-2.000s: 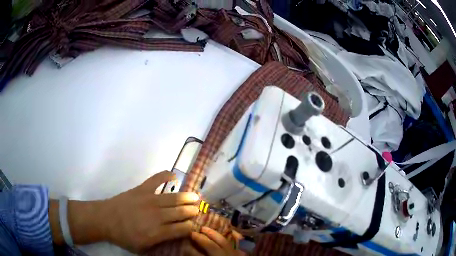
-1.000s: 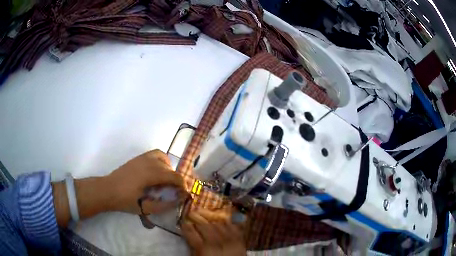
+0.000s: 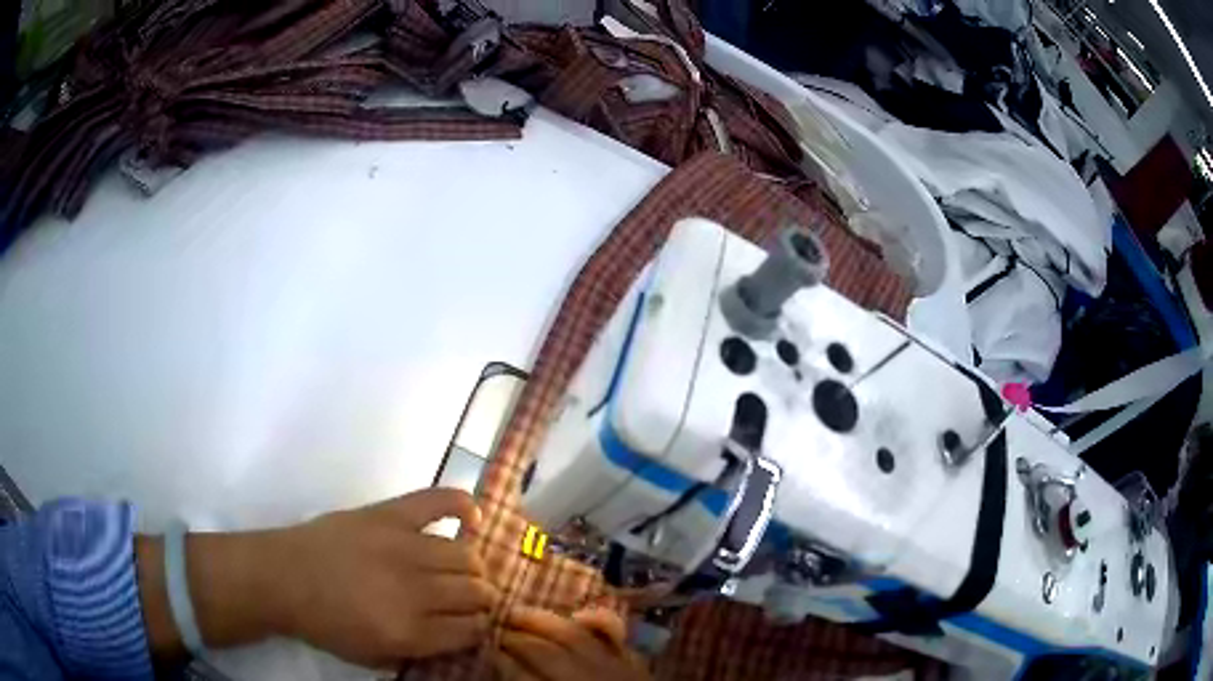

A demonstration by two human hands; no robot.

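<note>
The reddish-brown checked garment panel (image 3: 585,309) runs from behind the white sewing machine head (image 3: 692,346) down its left side to the needle area, where lamplight turns it orange. A small yellow piece (image 3: 534,542) sits at the needle area. My left hand (image 3: 386,579), with a pale wristband, holds the panel just left of the yellow piece, fingers bent together. My right hand (image 3: 565,645) is cut off by the bottom edge; its fingers are bent on the panel just below the yellow piece. The fingertips' exact grip is partly hidden.
Brown striped straps (image 3: 266,100) lie heaped at the table's far left edge. The white table (image 3: 266,319) has a raised rim on the far side. White cloth (image 3: 1038,200) and dark cloth are piled beyond it. A silvery slide plate (image 3: 476,426) lies beside the panel.
My left hand was raised and curled over the cloth a second ago; it now lies lower against the panel. My right hand has moved lower in view. The camera view has shifted slightly.
</note>
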